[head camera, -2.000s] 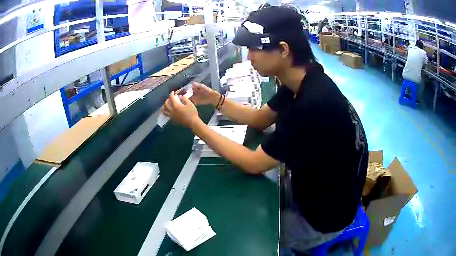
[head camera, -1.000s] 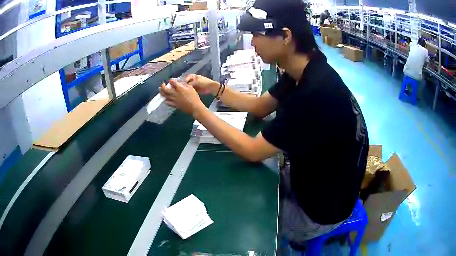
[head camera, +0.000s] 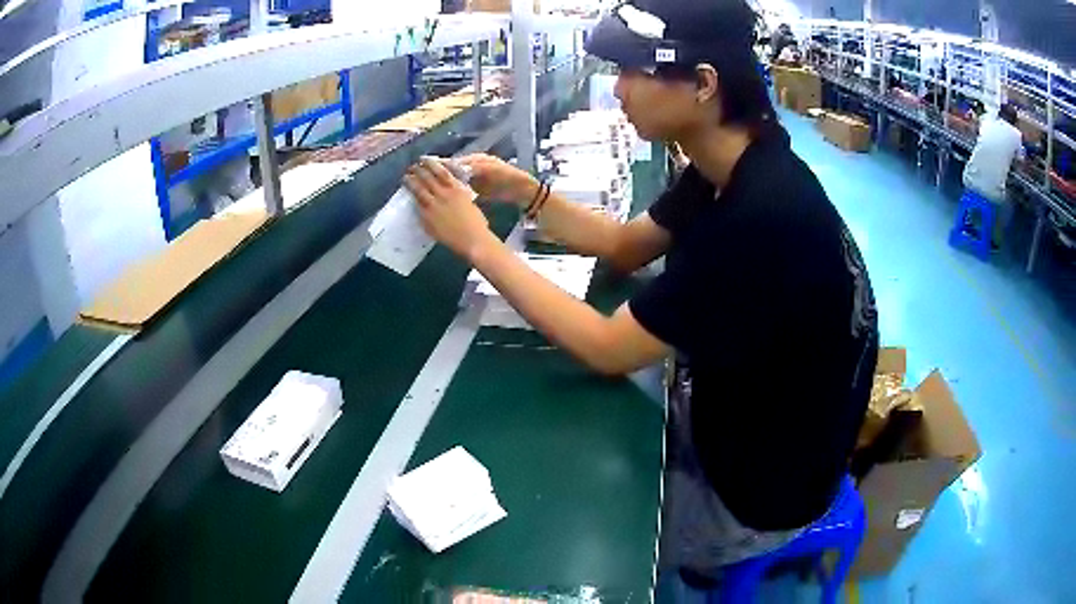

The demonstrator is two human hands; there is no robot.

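Neither of my hands is in the picture. A white retail box with small dark print and a dark slot on its side lies on the dark green conveyor belt, left of the metal rail. A small stack of white leaflets, slightly fanned, lies on the green bench top right of the rail. A pinkish-orange strip shows at the bottom edge, cut off by the frame.
Another worker sits on a blue stool at the right, holding a white box over the belt. White stacks stand beyond. Brown cardboard lies at left; an open carton stands on the floor.
The retail box has shifted left and slightly down in view. The other worker's white box shows more fully. The pinkish-orange strip has come into view at the bottom edge.
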